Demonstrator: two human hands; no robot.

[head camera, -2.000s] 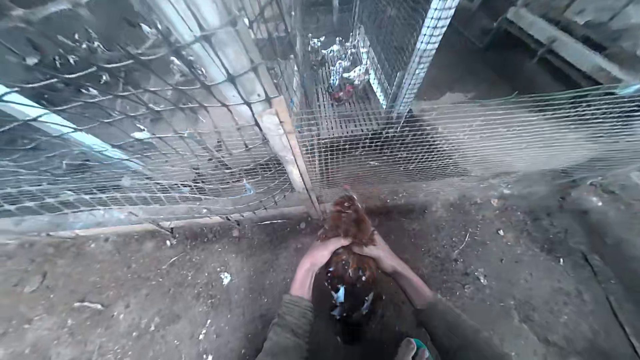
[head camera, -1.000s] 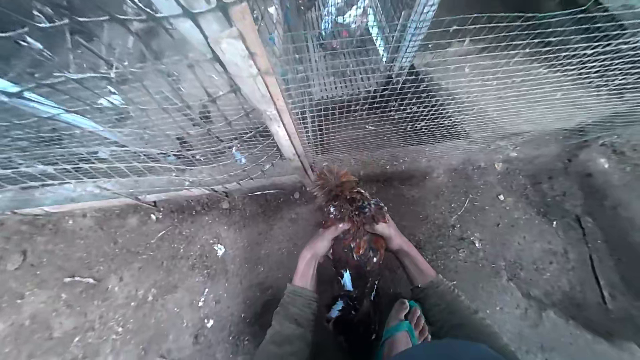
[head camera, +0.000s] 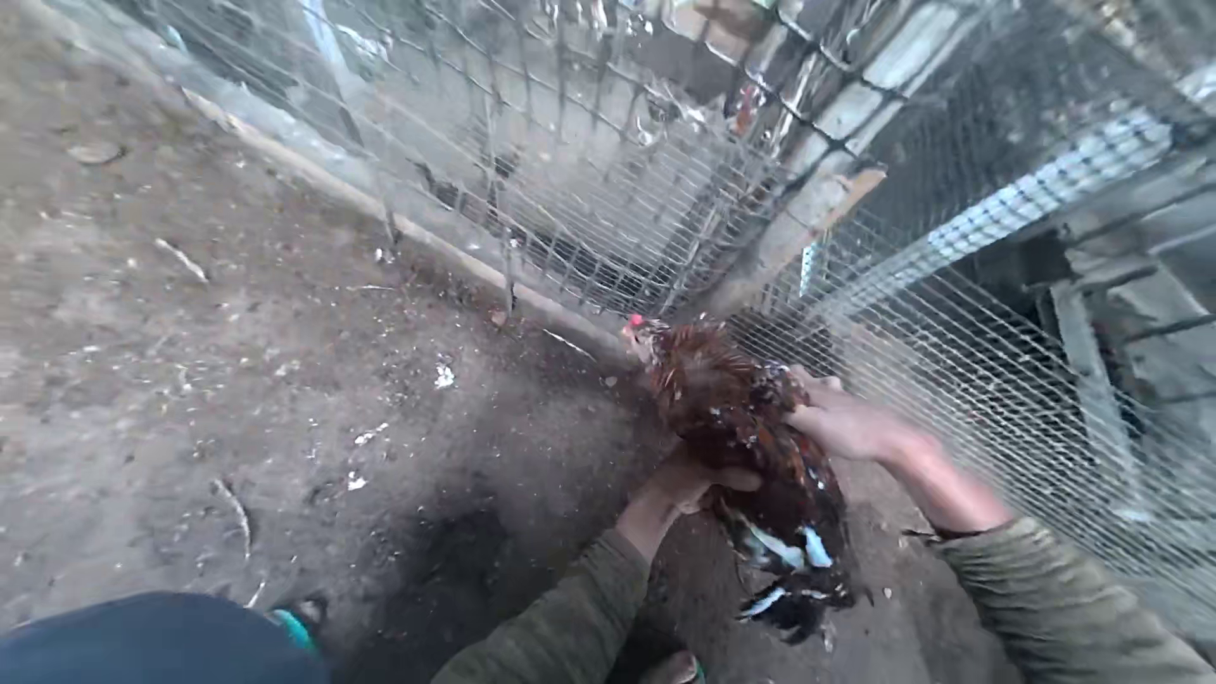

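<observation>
A reddish-brown chicken (head camera: 750,427) with black and white tail feathers is held just above or on the dirt floor; which of the two I cannot tell. Its red-combed head points up and left, close to the foot of the wire mesh fence (head camera: 589,209). My left hand (head camera: 689,480) grips the bird's left flank, its thumb over the feathers. On the other flank my right hand (head camera: 841,413) is closed around the body near the wing. The undersides of both hands' grip are hidden by the bird.
A wooden post (head camera: 798,228) stands at the fence corner, with mesh running off both sides. Low boards (head camera: 475,266) edge the fence's base. Behind the right mesh is a timber structure (head camera: 1092,380). Twigs and droppings lie on the dirt floor (head camera: 313,427). My sandalled feet are near the bottom edge.
The view has swung strongly. The chicken, gripped in both hands throughout, now has its head turned to the left, visible beside the fence base.
</observation>
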